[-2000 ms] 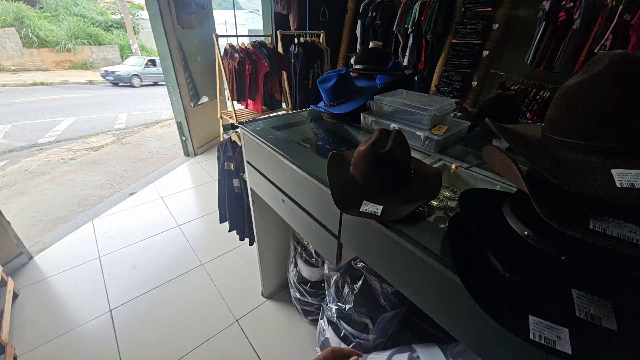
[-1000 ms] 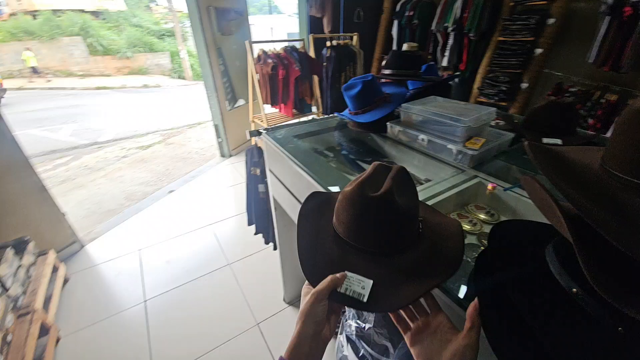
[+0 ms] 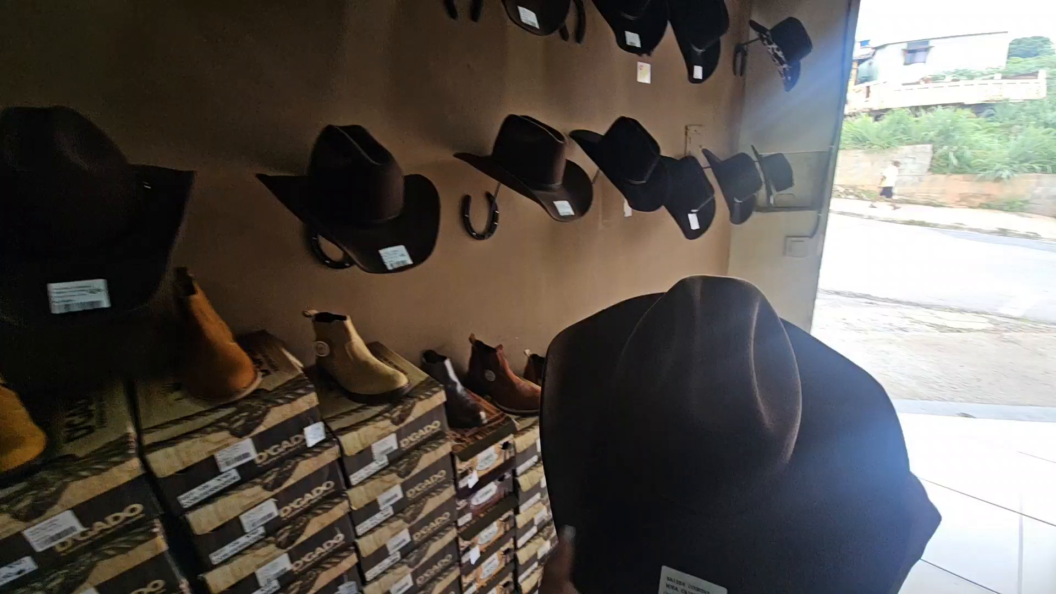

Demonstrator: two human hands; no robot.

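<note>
A dark felt cowboy hat (image 3: 709, 396) fills the lower right of the head view, its crown up and a white printed tag at its bottom edge. Part of one hand, which looks like my left hand (image 3: 561, 565), shows dimly at the hat's lower left brim and grips it there. My right hand is out of sight. Beyond the held hat, more cowboy hats hang on the wall, among them a brown one (image 3: 536, 161), a dark one (image 3: 359, 177) and a black one (image 3: 631, 157).
Stacked shoe boxes (image 3: 256, 474) line the wall's foot at the left, with a tan ankle boot (image 3: 355, 359) and a brown ankle boot (image 3: 210, 346) on top. Horseshoe hooks (image 3: 480, 216) stick out from the wall. At the right, a doorway opens to tiled floor (image 3: 982, 495) and a street.
The view has swung from the glass counter to the wall of hats. The dark hat stood on the counter at first, then was in both my hands; now it is held up before the wall.
</note>
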